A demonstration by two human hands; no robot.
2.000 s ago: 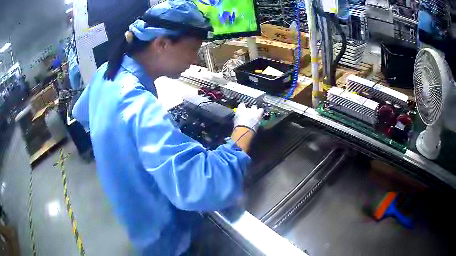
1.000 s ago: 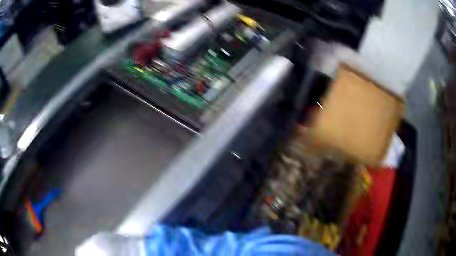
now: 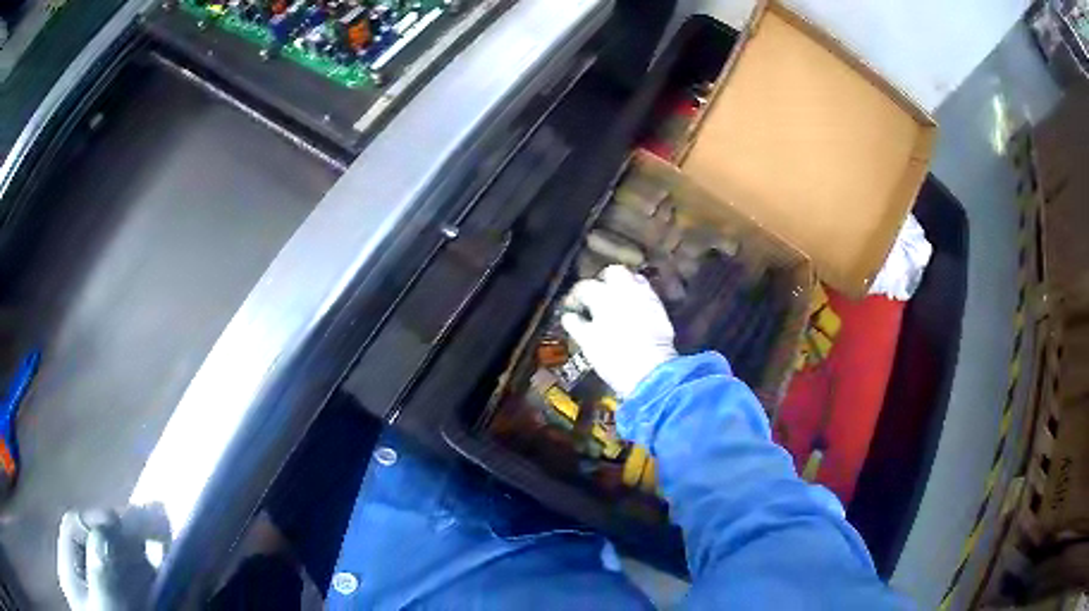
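Observation:
The open cardboard parts box [image 3: 717,269] stands low at the right of the line, with mixed small dark, grey, yellow and orange parts in it. My right hand [image 3: 621,328], in a white glove and blue sleeve, is over the left part of the box with its fingers curled at the parts; whether it pinches one cannot be told. My left hand [image 3: 110,561], gloved, is at the lower left by the metal rail [image 3: 299,257]. Its fingers are bent, and what they hold, if anything, cannot be told.
A green circuit board [image 3: 322,36] sits on a dark carrier [image 3: 281,93] at the top left. A blue and orange tool [image 3: 17,412] lies on the line bed at the left edge. A red bag [image 3: 854,394] and a raised cardboard flap [image 3: 812,137] are beside the parts.
The view has swung from another worker and the line down to the parts box. My right hand now shows at the box. The board sits higher in the picture.

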